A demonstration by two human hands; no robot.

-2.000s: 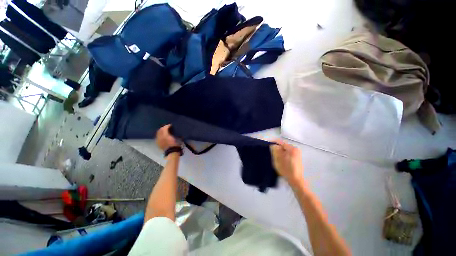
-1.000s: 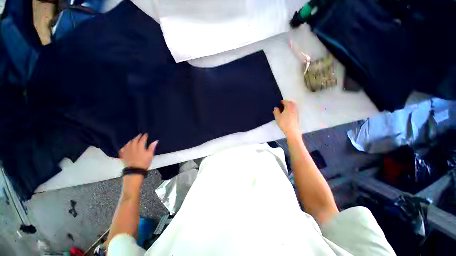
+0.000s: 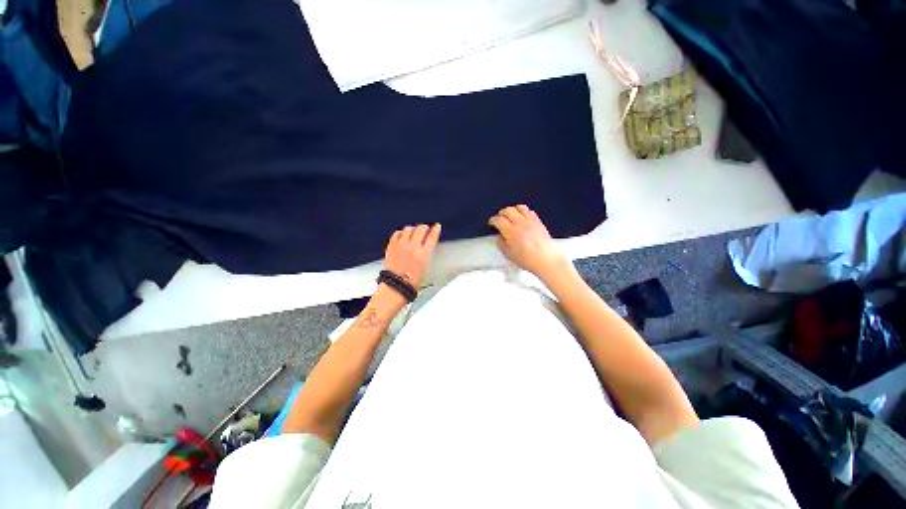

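Observation:
A dark navy cut panel (image 3: 477, 149) lies flat on the white table in front of me, its straight short end at the right. My left hand (image 3: 411, 251) rests at the panel's near edge, fingers on the cloth. My right hand (image 3: 523, 237) lies on the same edge a little to the right, fingertips on the cloth. Neither hand visibly grips it. A khaki pattern weight (image 3: 661, 114) with pale pink ties (image 3: 617, 66) sits right of the panel.
A plain white sheet (image 3: 427, 35) lies beyond the panel. A dark stack of panels (image 3: 795, 89) is at the right, beside a small dark patch (image 3: 735, 140). Blue garment pieces (image 3: 28, 55) are at the far left. Metal frames (image 3: 785, 363) and plastic bags stand below the table's right side.
The panel now lies flat and reaches further right. My left hand has moved right along the near edge; my right hand has moved left from the corner. The hands are closer together.

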